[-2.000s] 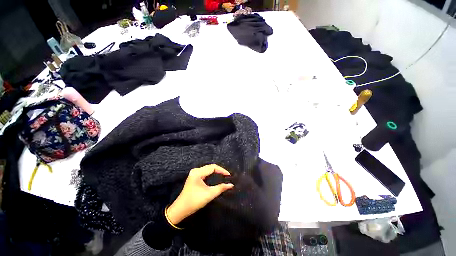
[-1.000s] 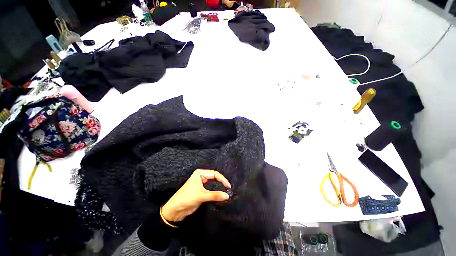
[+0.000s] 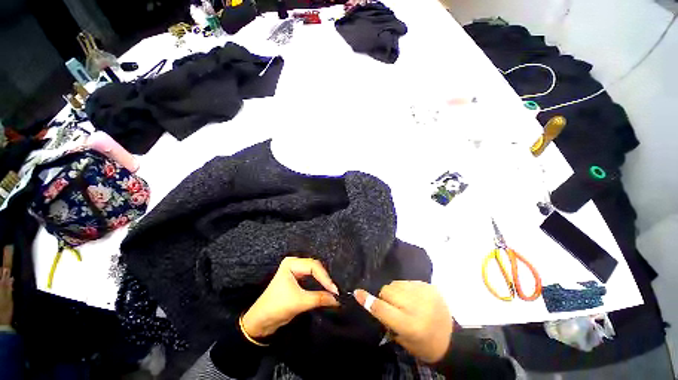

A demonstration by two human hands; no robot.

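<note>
A nubbly charcoal-black garment (image 3: 290,215) lies over the near table edge and onto my lap. My left hand (image 3: 294,297), with a yellow band at the wrist, pinches a fold of the garment between thumb and fingertips. My right hand (image 3: 412,315) meets it from the right, its fingertips closed close to the left fingertips. A pale band or wrap shows on one right finger. Something tiny and bright shows between the fingertips, too small to name. Whether the right fingers grip a needle or thread cannot be seen.
Scissors (image 3: 511,273), a phone (image 3: 578,246), a blue patterned pouch (image 3: 574,297) and an amber-handled tool (image 3: 549,136) lie right on the white table (image 3: 357,119). A small patterned packet (image 3: 449,188) lies nearer. A floral bag (image 3: 91,194) and yellow-handled tool (image 3: 62,261) are left. A person's hand (image 3: 6,286) shows far left.
My right hand has come into view and joined my left at the garment. The left hand still pinches the cloth. Another person's hand has appeared at the left rim. The view has shifted slightly.
</note>
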